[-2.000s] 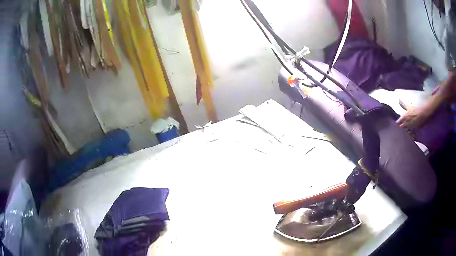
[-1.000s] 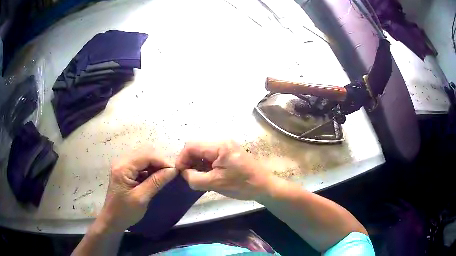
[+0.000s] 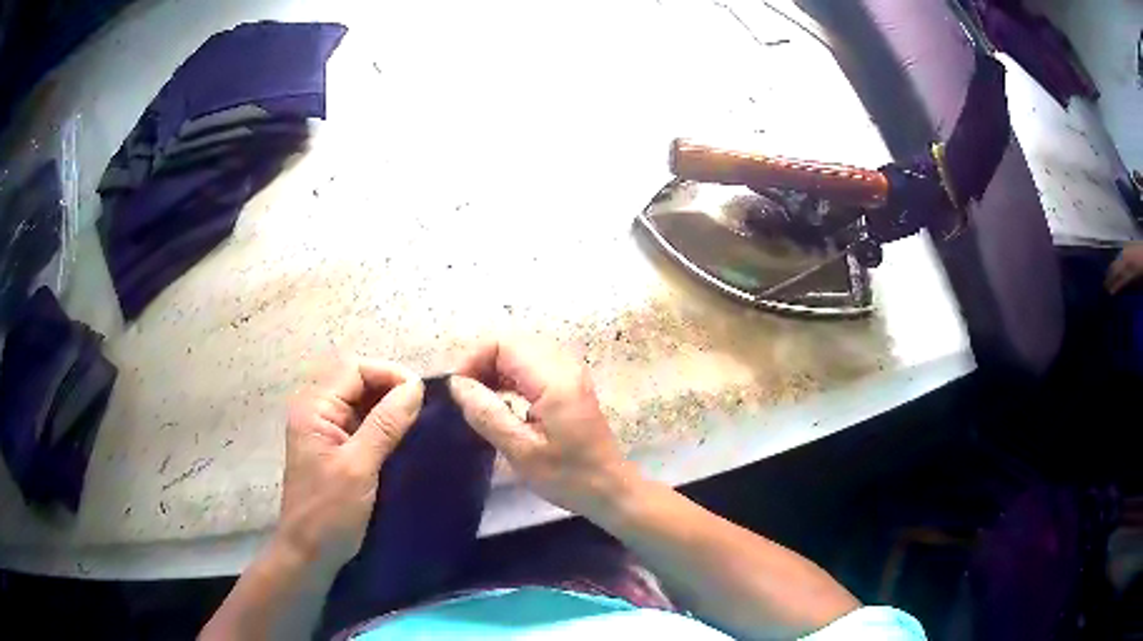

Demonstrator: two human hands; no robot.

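Note:
A navy-purple garment piece [image 3: 430, 501] hangs from my two hands at the table's front edge. My left hand [image 3: 345, 438] pinches its upper edge between thumb and fingers. My right hand [image 3: 533, 413] pinches the same edge a little to the right. A short stretch of dark edge shows between the thumbs. The lower part of the piece hangs down in front of the light blue clothing, and its lower end cannot be told apart. The steam iron [image 3: 758, 257] rests on the table at the right, its orange-brown handle [image 3: 777, 172] on top, touched by neither hand.
The white table [image 3: 501, 251] is stained and speckled. A fanned pile of pieces [image 3: 207, 150] lies upper left, a smaller pile [image 3: 57, 401] lower left, clear plastic [image 3: 44, 213] above it. A purple padded board [image 3: 971, 163] runs along the right. A person's hand [image 3: 1124, 268] shows far right.
Two seconds ago no hands of mine showed. Since one second ago, the thumbs have moved slightly apart along the edge and the piece hangs straighter. The view has shifted slightly.

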